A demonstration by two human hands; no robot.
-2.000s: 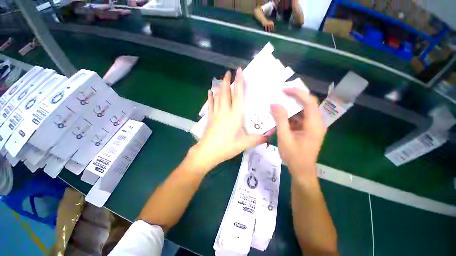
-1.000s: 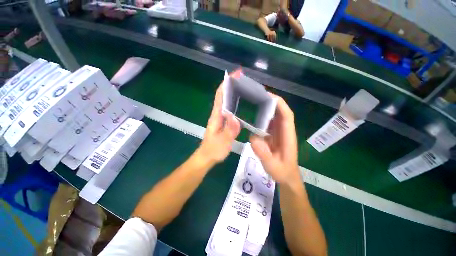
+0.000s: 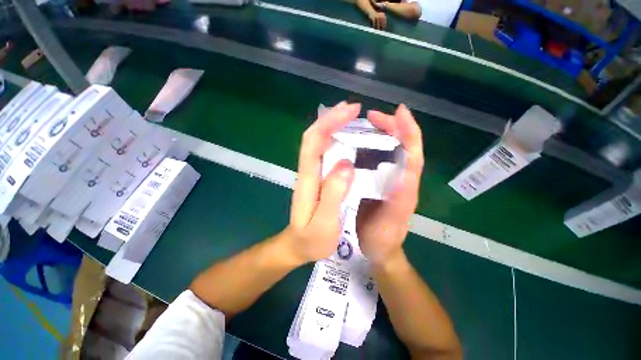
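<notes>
A white folding box (image 3: 365, 180) is held upright between both hands, its upper end facing me with flaps partly folded over a dark opening. My left hand (image 3: 322, 186) holds its left side, thumb bent over the end. My right hand (image 3: 395, 186) holds its right side and is slightly blurred. Flat cartons (image 3: 327, 309) lie in a fanned pile on the near table below the hands; their upper part is hidden by the hands.
Stacked cartons (image 3: 77, 151) stand at left beside a single box (image 3: 151, 218). Pinkish wrapped products (image 3: 174, 91) lie on the far belt. Open cartons (image 3: 499, 158) lie at right. A white strip (image 3: 464, 240) runs lengthwise. A person's arms (image 3: 390, 10) show at the top.
The box, earlier open right through, now has flaps folded partly across its end, with the thumbs over it. A second wrapped product has come into view at upper left.
</notes>
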